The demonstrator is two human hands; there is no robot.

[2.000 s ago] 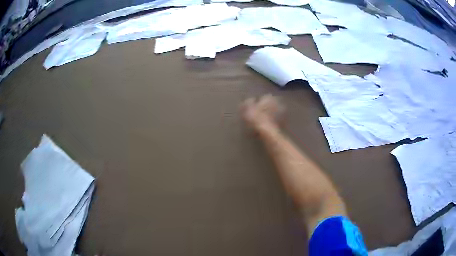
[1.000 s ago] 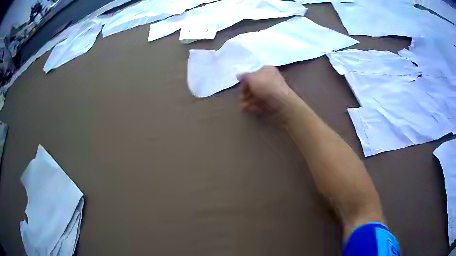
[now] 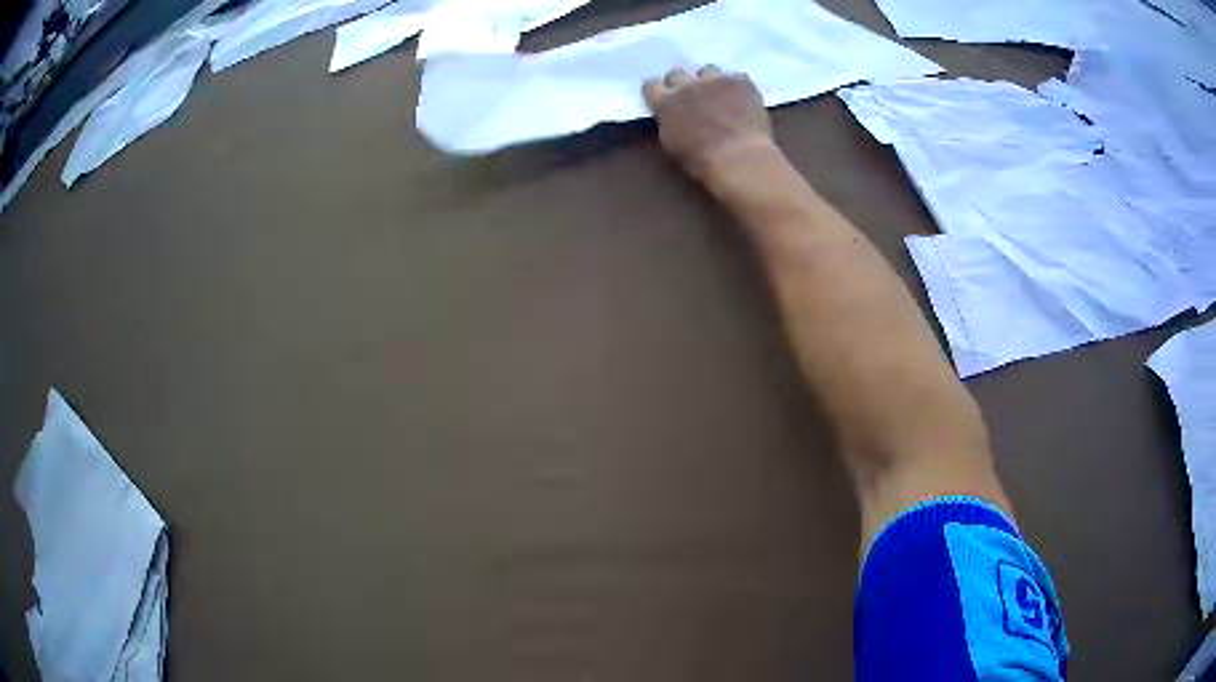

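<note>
A large white pattern piece (image 3: 574, 96) with a rounded left end lies across the top middle of the brown surface. My right hand (image 3: 707, 107) reaches in from the lower right, its curled fingers closed on the near edge of this piece. A dark shadow under the near edge left of my hand shows that part slightly raised. The thumb and the exact pinch are hard to see. The left end of the piece meets or overlaps a smaller white piece (image 3: 470, 29). My left hand is out of the picture.
The brown surface (image 3: 400, 373) shows between the pieces. A layered bundle of white pieces (image 3: 87, 546) lies at the lower left. Wrinkled, partly torn-edged white pieces (image 3: 1054, 213) cover the right side, with another (image 3: 1194, 440) at the right edge. More pieces (image 3: 140, 113) lie at the upper left.
The large piece was partly folded over two seconds ago, then opened out flat. Since one second ago, my right hand and the piece have moved up and away in view, against the far pieces.
</note>
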